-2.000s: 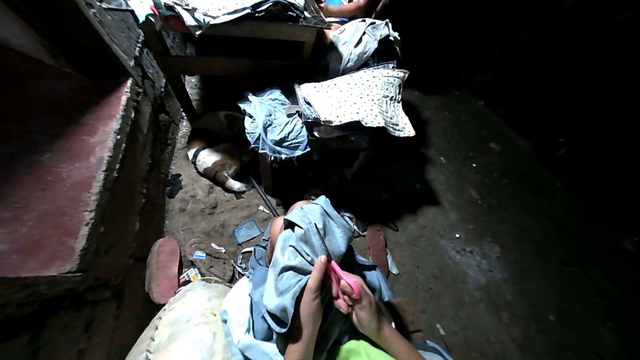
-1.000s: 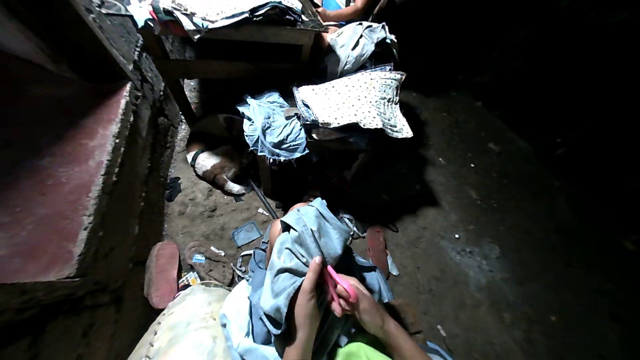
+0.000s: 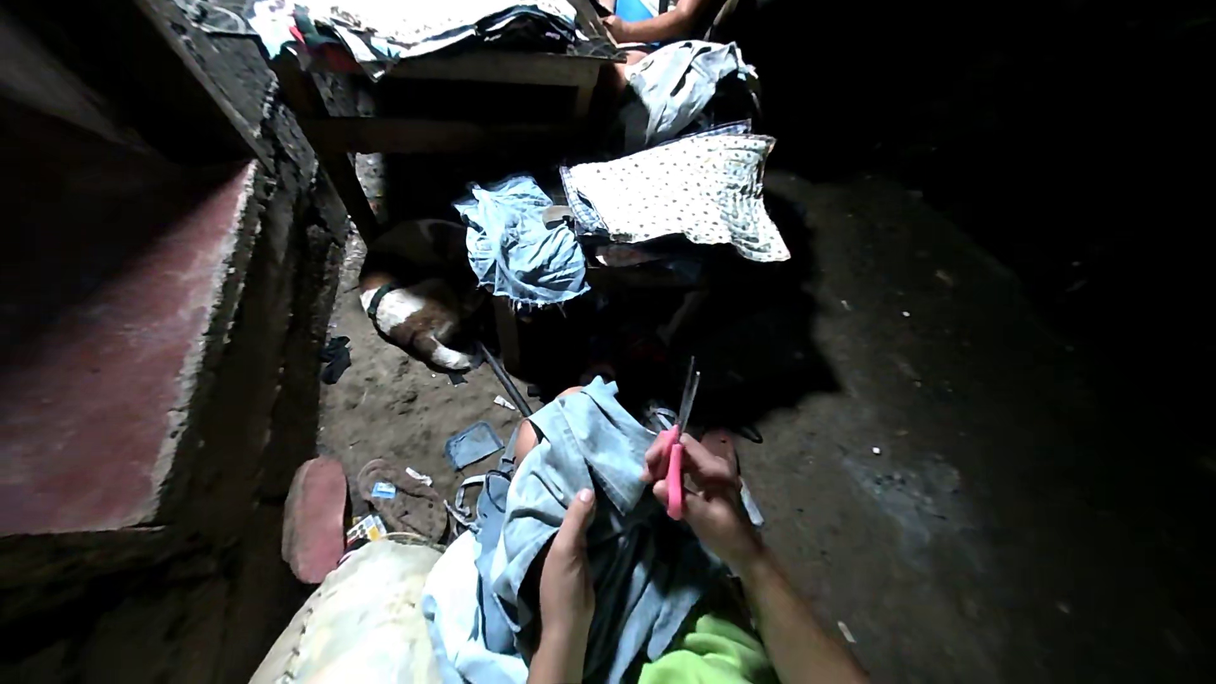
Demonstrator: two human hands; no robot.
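Light blue denim-like cloth (image 3: 560, 442) lies bunched over my lap and a knee. My left hand (image 3: 568, 560) grips a fold of it, thumb on top and the fingers hidden beneath. In my right hand (image 3: 698, 484) is a pair of scissors (image 3: 676, 465) with pink handles, its narrow blades pointing up and away from me, above the cloth's right edge. The blades look nearly together. Bright green fabric (image 3: 712, 655) shows below the cloth, between my forearms.
A stuffed pale sack (image 3: 356, 617) is at my left, near reddish sandals (image 3: 316, 518). Ahead, a stand holds frayed blue cloth (image 3: 525, 242) and dotted fabric (image 3: 679, 195). A dog (image 3: 418, 318) lies beside it. Another person's arm (image 3: 665, 24) shows behind, by a wooden table (image 3: 484, 68).
The scissors have come up off the cloth, and their blades now show, pointing away from me. My right hand has moved away from my left, which stays on the cloth.
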